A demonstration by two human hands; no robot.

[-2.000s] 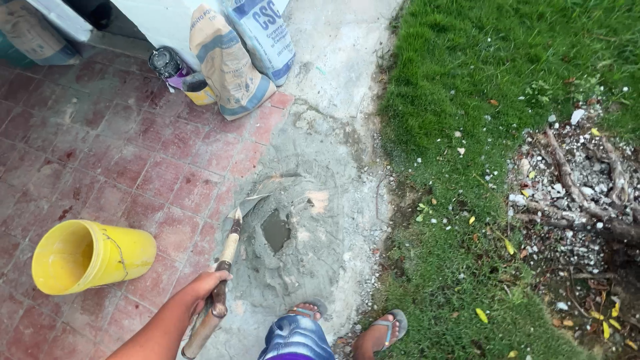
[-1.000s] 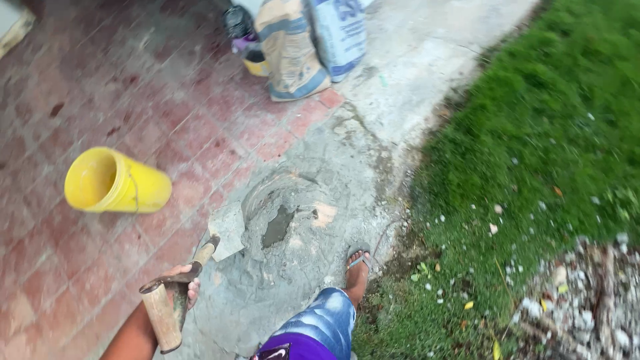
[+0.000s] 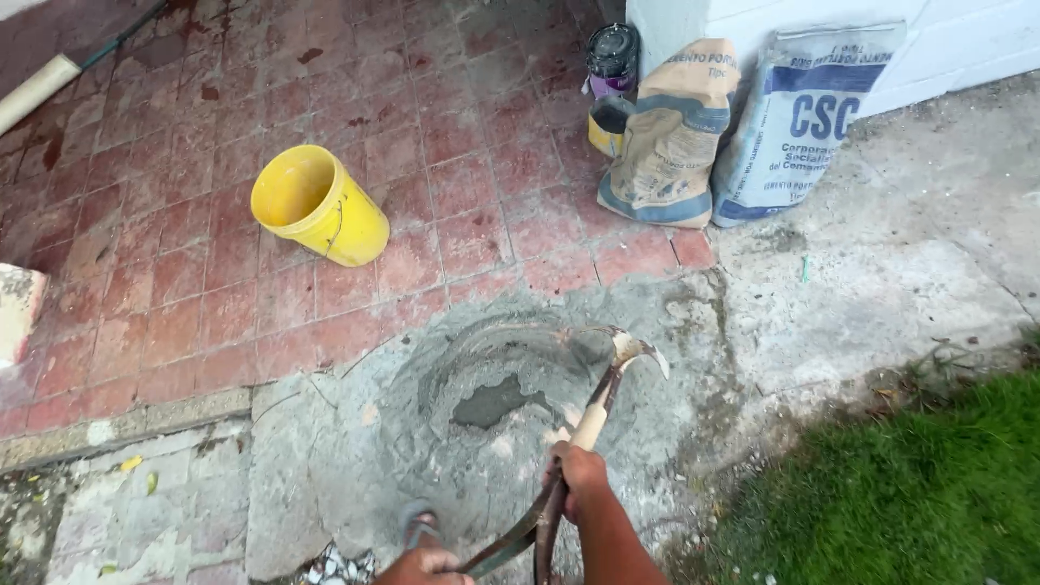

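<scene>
A shovel with a worn wooden shaft reaches up from the bottom edge. My right hand is closed around its shaft. Lower left, my left hand is on the handle end, partly cut off by the frame. The metal blade, seen nearly edge-on, is at the right side of a ring of wet grey mortar; part of it is hidden. Grey water pools in the hollow of the ring.
A yellow bucket is tilted on the red tiles. Beside the white wall are a brown cement bag, a white and blue cement bag and paint cans. My sandalled foot is near the mortar; grass lies right.
The shovel has gone from the left side of the mortar to its right side. Both hands are now in view on it; earlier only one was. The view has turned.
</scene>
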